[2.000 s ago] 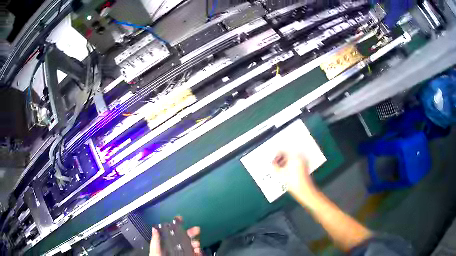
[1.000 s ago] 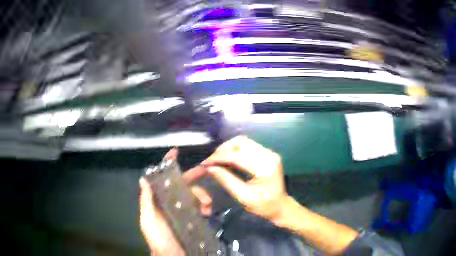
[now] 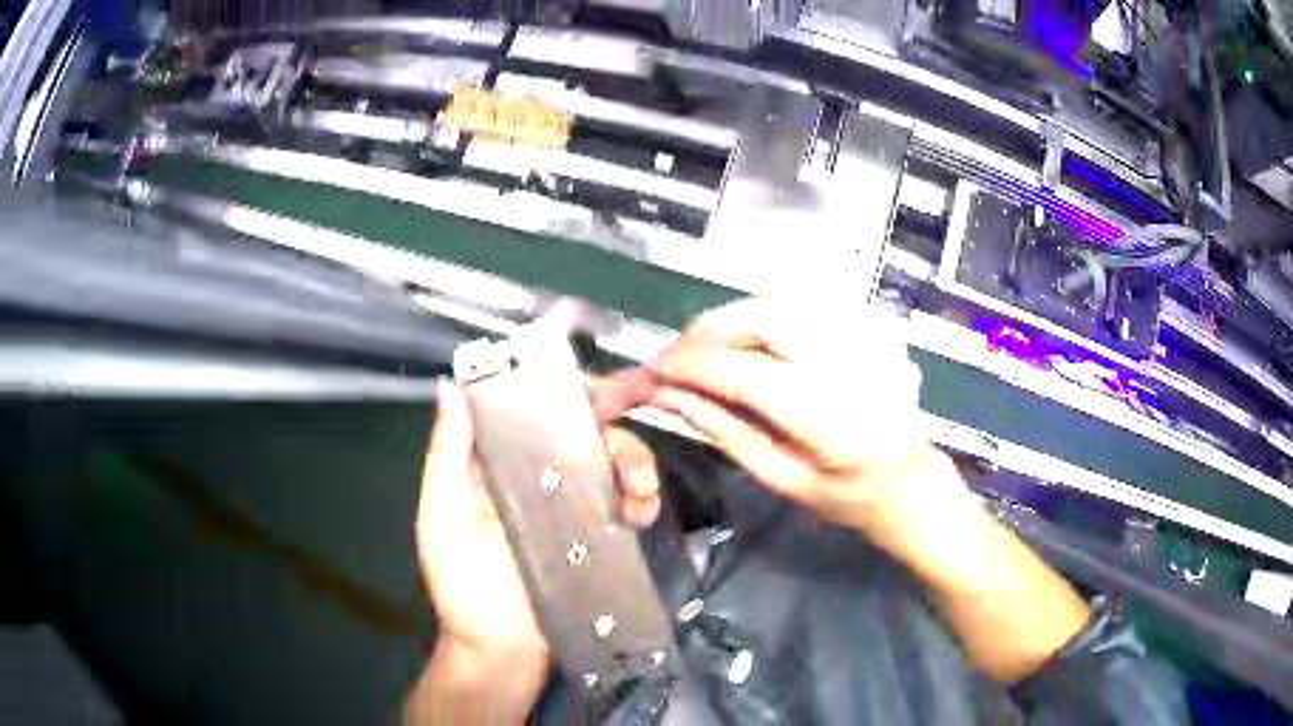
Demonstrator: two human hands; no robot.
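Note:
A long grey metal carrier block (image 3: 567, 518) with a row of screws or holes stands out in front of my body, its top end tilted away from me. My left hand (image 3: 475, 567) grips it, with the palm along its left side and fingertips showing at its right edge. My right hand (image 3: 801, 411) is beside the block's upper right side, thumb and fingers brought together. Its back is glare-white. Whether something small is between its fingertips cannot be told.
A dark-green conveyor belt (image 3: 496, 258) runs between bright rails behind my hands. A yellow part (image 3: 504, 116) sits on the track behind it. A fixture plate (image 3: 1028, 263) with cables and purple light is at right. A blurred grey frame bar (image 3: 213, 333) crosses the left.
The view has swung left along the line, and the white sheet has left the picture. My right hand, over that sheet two seconds ago, is now beside the block. My left hand still holds the block.

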